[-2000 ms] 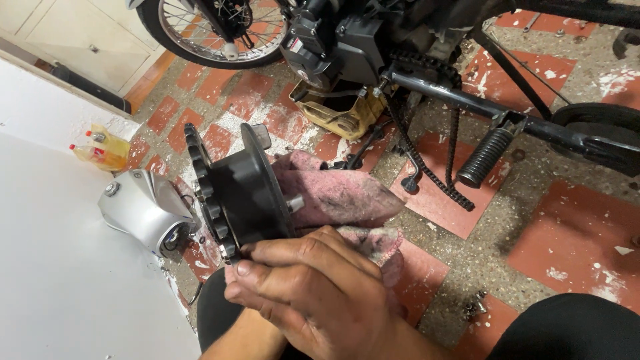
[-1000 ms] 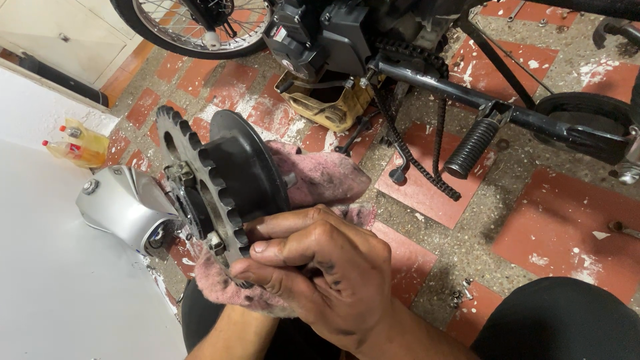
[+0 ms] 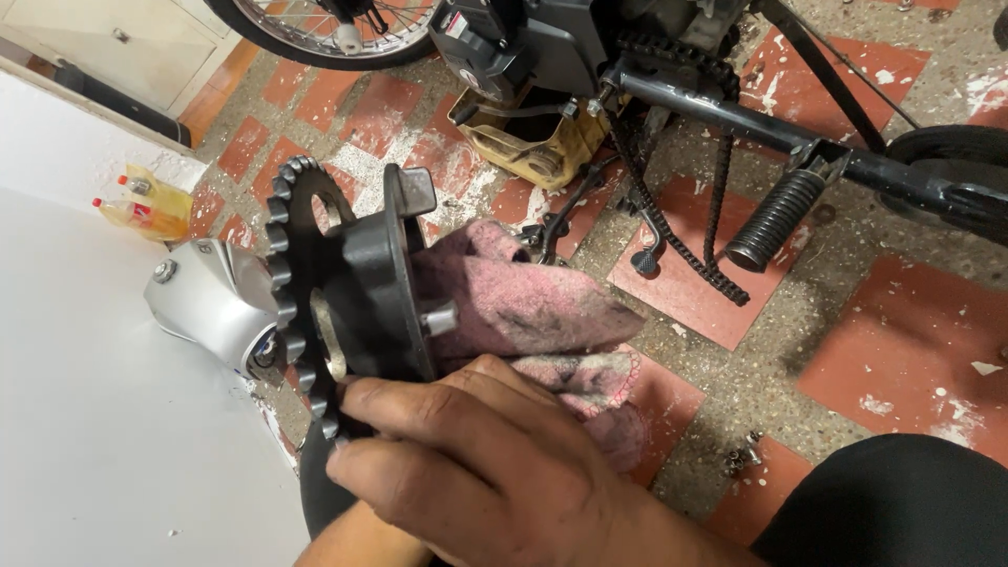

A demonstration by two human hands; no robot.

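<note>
A toothed rear sprocket [image 3: 288, 291] on a black hub carrier [image 3: 362, 291] is held up, nearly edge-on to me. Metal lugs [image 3: 439, 318] stick out of the carrier's right side. My right hand [image 3: 472, 449] is at its lower edge, thumb and fingers on the sprocket's teeth and rim. Of my left arm only the forearm shows at the bottom; the left hand is hidden behind the right one. A stained pink cloth [image 3: 520, 307] hangs behind and to the right of the carrier, its lower folds beside my right knuckles.
Ahead stands a motorcycle with a footpeg [image 3: 776, 220] and a hanging drive chain [image 3: 669, 228]. A cut yellow container [image 3: 543, 157] sits under the engine. At left are a silver fuel tank [image 3: 209, 295] and bottles [image 3: 150, 209]. Small metal hardware [image 3: 743, 455] lies near my knee.
The sprocket has turned: one second ago its outer face with bolts showed, and now it is nearly edge-on. My right hand stays at its lower rim.
</note>
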